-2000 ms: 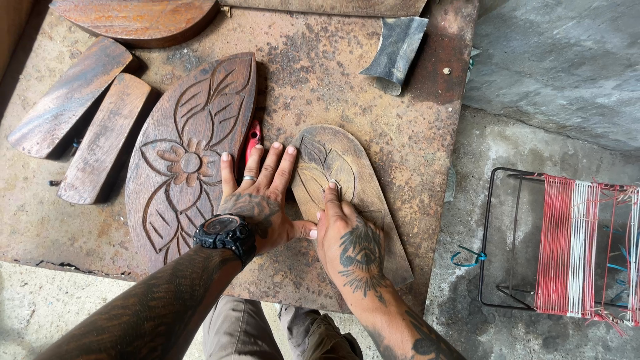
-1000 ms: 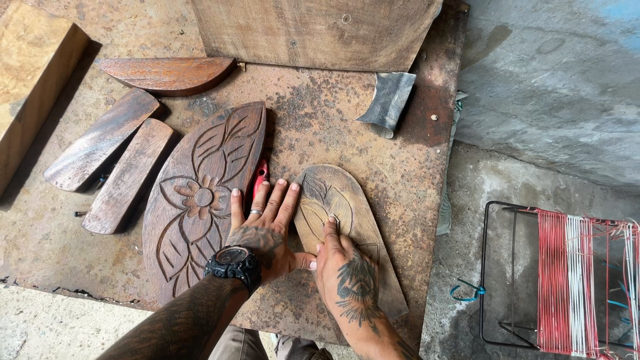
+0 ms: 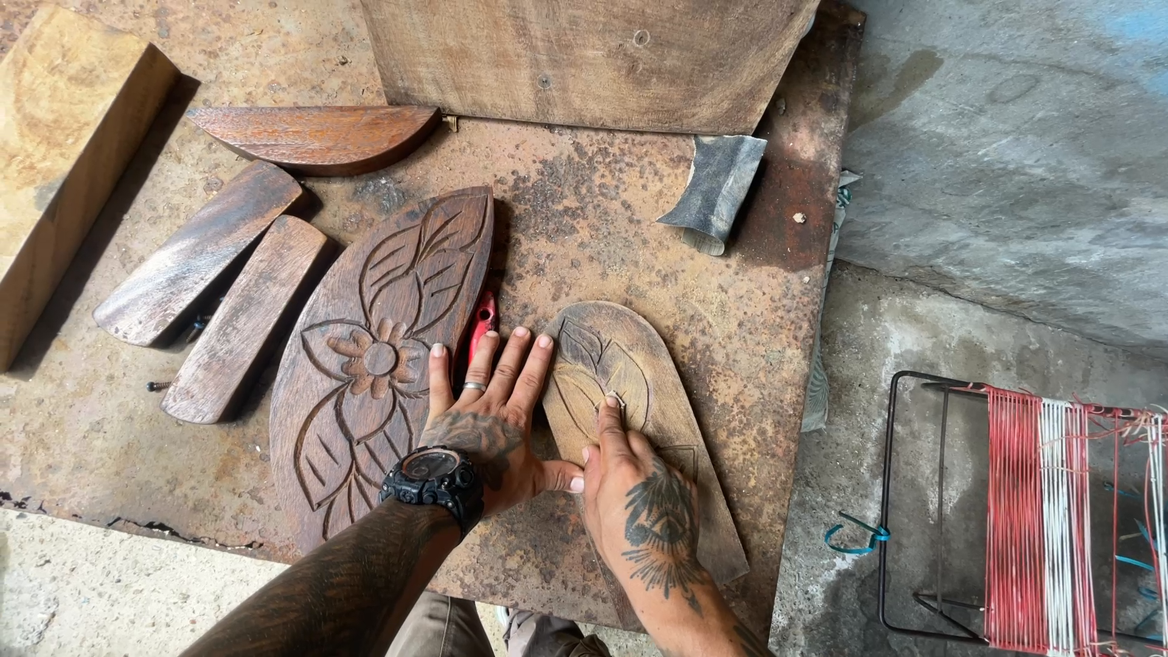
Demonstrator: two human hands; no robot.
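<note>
My left hand (image 3: 488,424) lies flat with spread fingers, its fingertips at the edge of a dark carved wooden panel (image 3: 306,438) with a flower and leaves, beside a red object (image 3: 483,319) partly hidden behind the fingers. My right hand (image 3: 639,493) rests on a paler, round-ended wooden board (image 3: 675,383) carved with leaves. Its index finger presses a small pale piece (image 3: 616,398), perhaps folded sandpaper, against the carving; the other fingers are curled. My left thumb touches or nearly touches the right hand.
Around the rusty metal tabletop (image 3: 584,246) lie a curled sheet of sandpaper (image 3: 716,187), a large wooden board (image 3: 593,64), a half-moon wooden piece (image 3: 319,137), two dark wooden slats (image 3: 201,255) with screws, and a thick wooden block (image 3: 68,137). A corded metal-frame chair (image 3: 1031,511) stands at right.
The view has shifted, showing more of the table's far side and the wooden block at left. Both hands keep nearly the same places on and beside the carved pieces.
</note>
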